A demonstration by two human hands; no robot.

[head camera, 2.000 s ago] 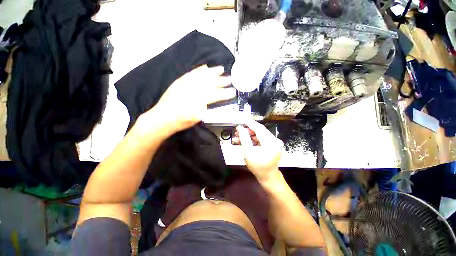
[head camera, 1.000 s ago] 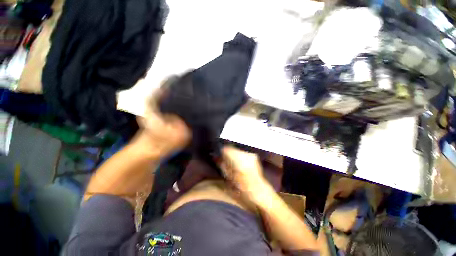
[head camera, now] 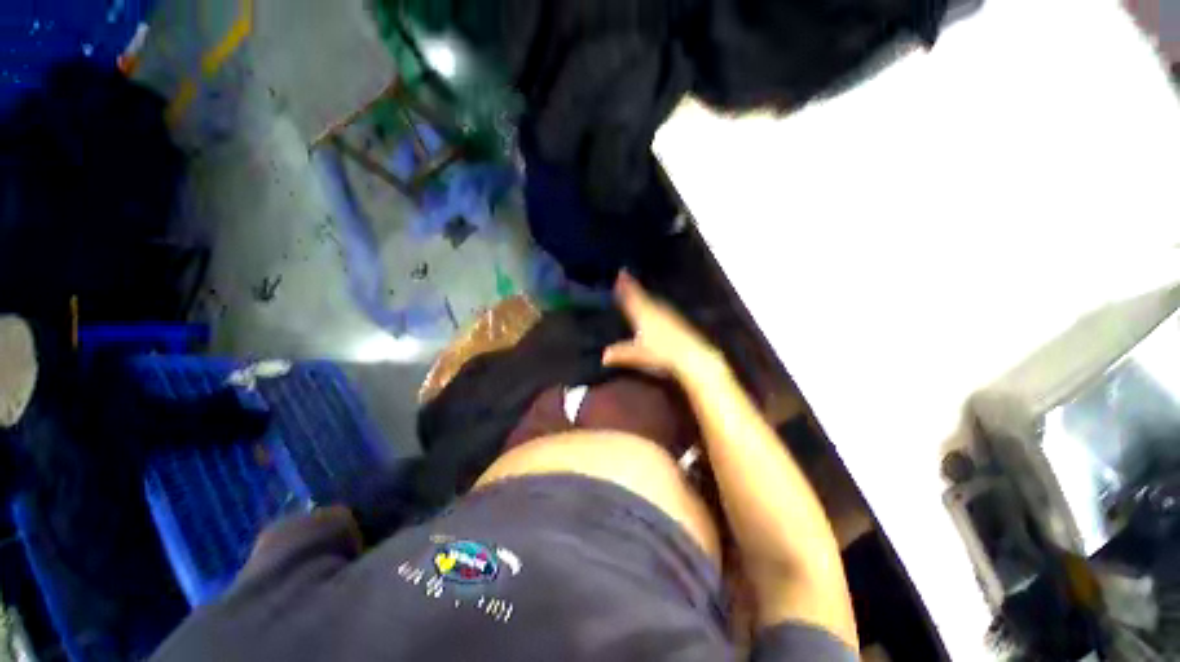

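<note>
My right hand [head camera: 660, 339] is over my lap beside the table edge. Its thumb and forefinger are apart and I see nothing in it. My left hand is not in view; only a sleeve shows at lower left. Black cloth [head camera: 511, 375] lies on my lap, just left of my right hand. The large black garment bundle [head camera: 802, 52] lies at the far end of the white table [head camera: 893, 246] and hangs over its edge.
A blue crate [head camera: 246, 453] stands at my left with dark cloth on it. A dark heap [head camera: 97, 207] is at upper left. Part of the machine [head camera: 990, 498] is at lower right. A stool-like frame [head camera: 401, 142] stands on the floor ahead.
The view has swung left, away from the machine. Both hands were on the black piece; now the right is off it and open, and the left has left the picture.
</note>
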